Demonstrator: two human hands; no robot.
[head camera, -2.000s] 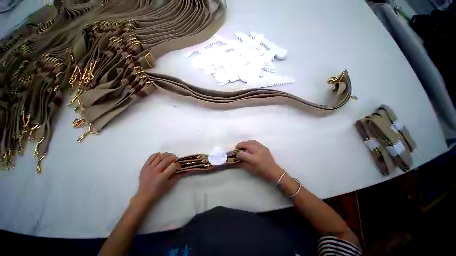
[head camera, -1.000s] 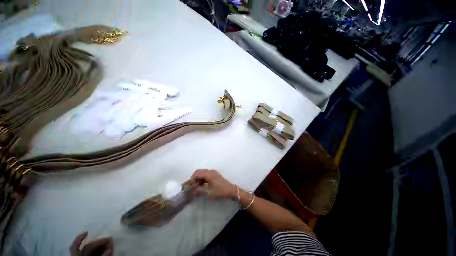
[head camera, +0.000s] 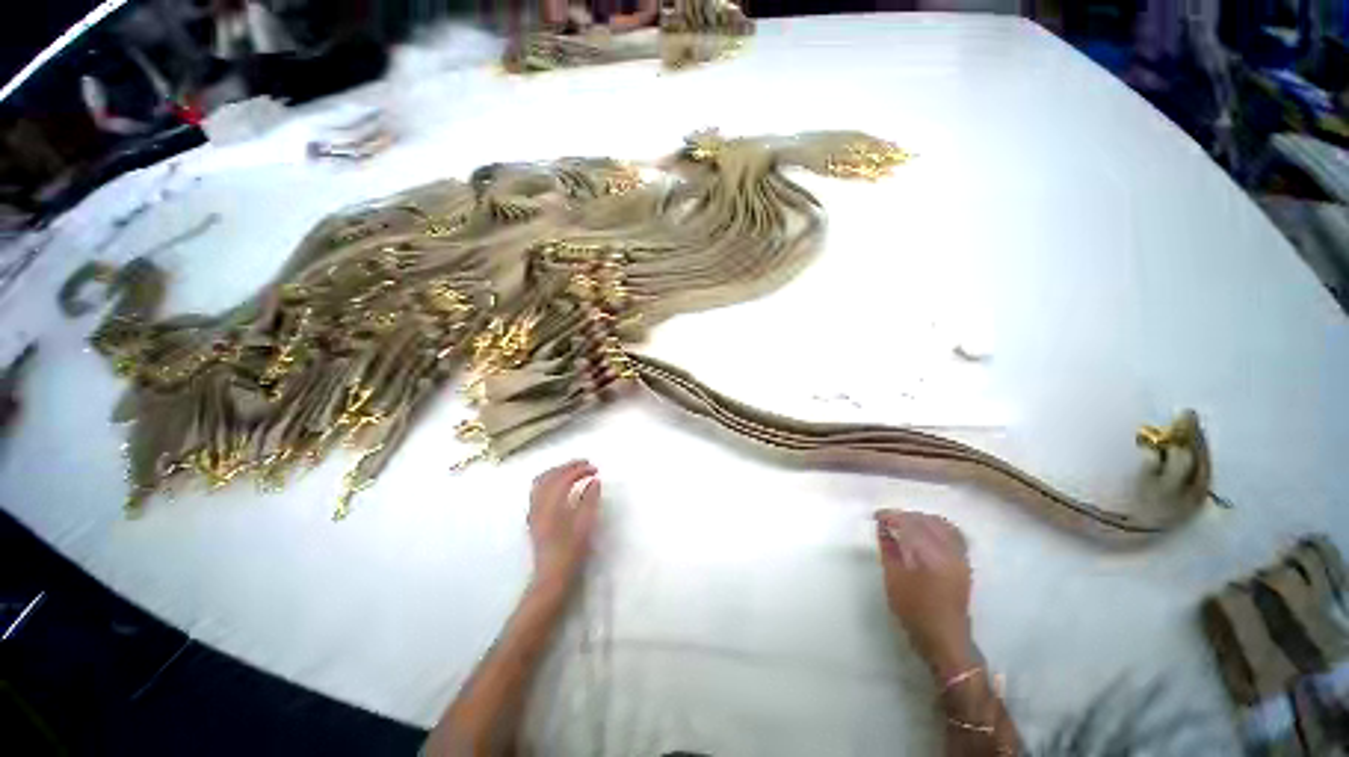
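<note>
My left hand (head camera: 565, 515) is above the white table below the strap pile, its fingers curled together. A small white patch shows at its fingertips; I cannot tell if it is paper. My right hand (head camera: 926, 569) is farther right, fingers bent, with bracelets at the wrist. Glare hides whether it holds anything. A few long tan webbing straps (head camera: 888, 441) run in a curve from the pile to gold hooks (head camera: 1164, 435) at the right. Tan folded bundles (head camera: 1269, 629) lie at the lower right edge, blurred and partly cut off.
A large heap of tan straps (head camera: 710, 244) with many gold hooks spreads across the left and middle of the white table (head camera: 1021, 178). More straps (head camera: 707, 33) lie at the far edge, where parts of a person show. The paper bands are washed out by glare.
The view has swung left and up. The tan bundle with a white band that was at my hands no longer shows there. My hands are now apart.
</note>
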